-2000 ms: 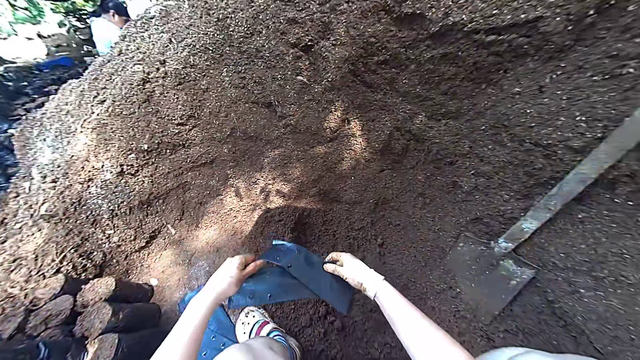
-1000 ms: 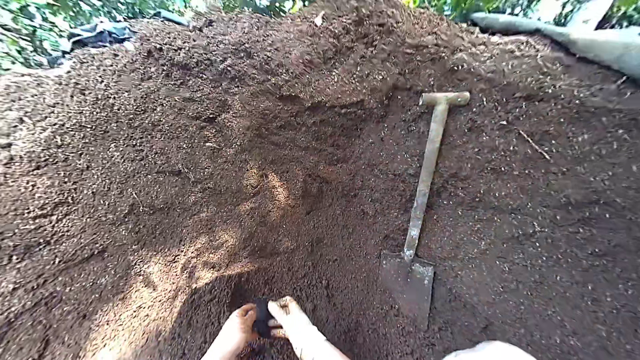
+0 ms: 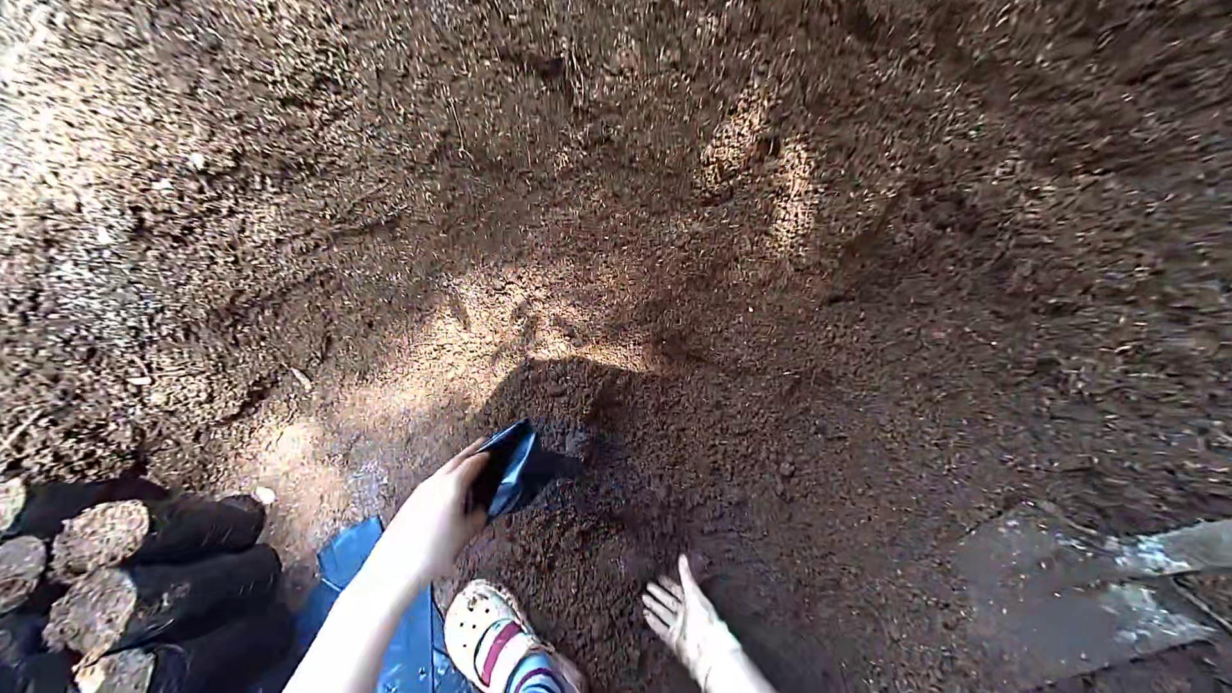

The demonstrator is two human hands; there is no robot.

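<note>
My left hand (image 3: 448, 515) grips a black plastic bag (image 3: 508, 467), its mouth partly spread, just above the loose brown soil (image 3: 597, 568). To the right and lower, my right hand (image 3: 683, 616) is empty, with its fingers apart and the palm turned toward the bag's side, low over the soil. Flat blue-black plastic bags (image 3: 409, 626) lie below my left forearm, beside my foot in a light clog (image 3: 491, 630).
Several soil-filled black bags (image 3: 202, 577) lie stacked at the lower left. A shovel blade (image 3: 1068, 597) rests on the soil at the lower right. A large mound of brown soil (image 3: 577, 192) rises ahead.
Two seconds ago both hands held flat black plastic; one second ago they were close together at a small dark piece. Now my right hand is off it and apart from the left. The view has swung down.
</note>
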